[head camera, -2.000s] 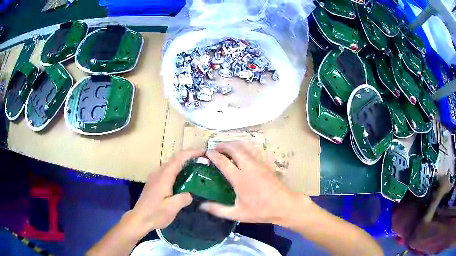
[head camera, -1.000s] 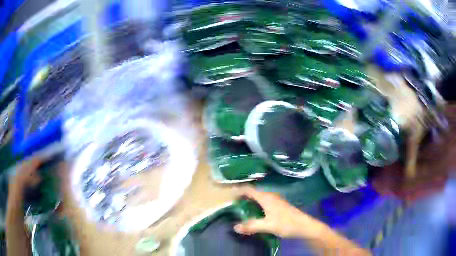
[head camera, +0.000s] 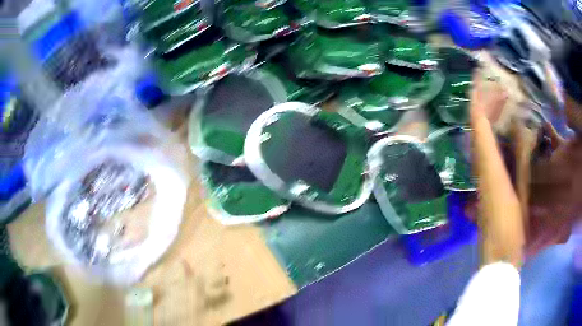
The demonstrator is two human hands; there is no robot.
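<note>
The view is blurred by head motion. My right hand (head camera: pixel 490 99), on a bare forearm from a white sleeve, reaches up at the far right beside the green housings (head camera: pixel 456 83); its fingers are too blurred to tell whether they hold one. My left hand is out of view. A green housing with a dark inset and pale rim (head camera: pixel 306 153) lies at the near edge of the pile. A clear plastic bag, rolled down (head camera: pixel 167 207), holds small silvery fittings (head camera: pixel 105 191) at left.
A small pale block (head camera: pixel 139 298) sits on the cardboard mat (head camera: pixel 242 274). The green bench top (head camera: pixel 332 245) shows beside it. A dark green shape (head camera: pixel 48 293) is cut off at lower left. A coworker's arm (head camera: pixel 526 159) is at far right.
The view has swung right. My right hand has left the housing near the bench edge and moved to the far right. My left hand and the housing near the bench edge have left view.
</note>
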